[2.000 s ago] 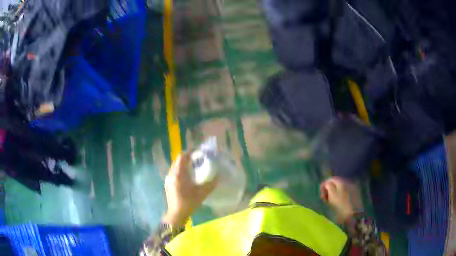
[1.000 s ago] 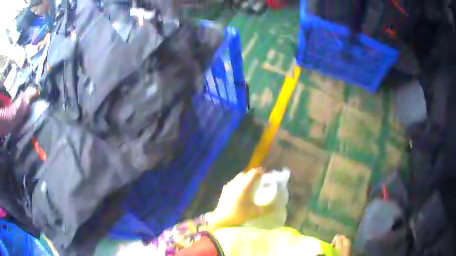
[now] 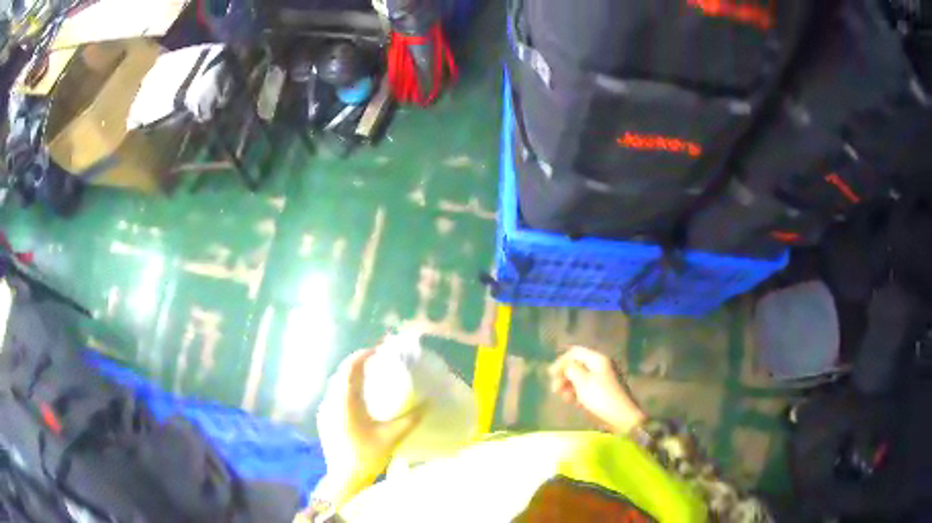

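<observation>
My left hand (image 3: pixel 353 424) is closed around a small white roll (image 3: pixel 388 380) in a clear, crinkly plastic bag. It holds the roll low in the middle of the view, above the green floor. The bag (image 3: pixel 445 409) spreads out to the right of the fingers. My right hand (image 3: pixel 595 384) is at the lower middle right, with its fingers curled and nothing seen in it. Both hands are slightly blurred.
A blue crate (image 3: pixel 613 268) piled with black bags (image 3: pixel 634 143) with orange lettering stands ahead right. Another blue crate (image 3: pixel 245 439) with black bags is lower left. A cardboard box (image 3: pixel 112 112) and red cords (image 3: pixel 421 63) are upper left. A yellow line (image 3: pixel 492 373) crosses the floor.
The view has moved along the aisle. The crate with black bags ahead is larger and nearer. My left hand still holds the roll and appears further left. My right hand now shows more fully.
</observation>
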